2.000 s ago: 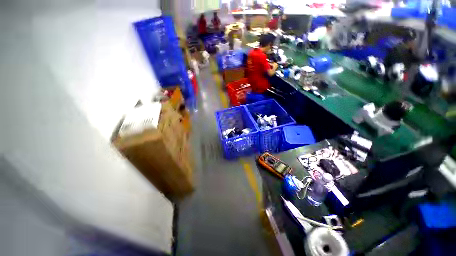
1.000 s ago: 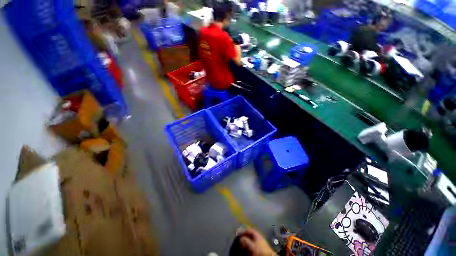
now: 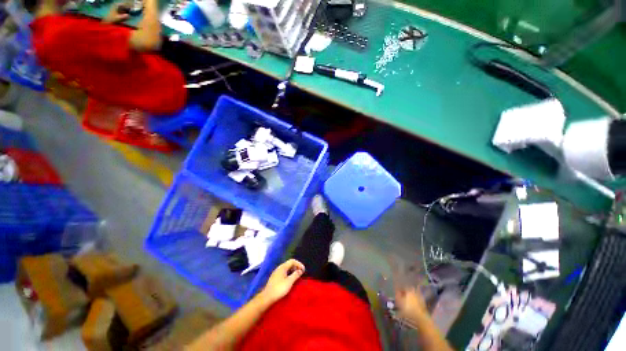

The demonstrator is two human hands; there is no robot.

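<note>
My left hand (image 3: 283, 277) is at the lower middle, beside the lower blue crate and above my legs. Its fingers are loosely curled and nothing shows in it, but its grip is unclear. My right hand (image 3: 410, 301) is blurred, low beside the bench edge; what it holds cannot be told. A blue crate (image 3: 319, 144) holds several white and black camera parts (image 3: 257, 154). A second blue crate (image 3: 154, 236) touches it and holds similar parts (image 3: 244, 240). A blue stool (image 3: 362, 199) stands right of the crates.
A green-topped bench (image 3: 439, 110) crosses the right side, bearing a white camera (image 3: 532, 127) and a small parts cabinet (image 3: 278, 24). A person in red (image 3: 103, 65) is at upper left, beside a red crate (image 3: 103, 120). Brown cartons (image 3: 137, 295) lie at lower left.
The view has moved closer to the crates and stool and tilted down. My body, legs and both hands now show. The orange meter has left the view.
</note>
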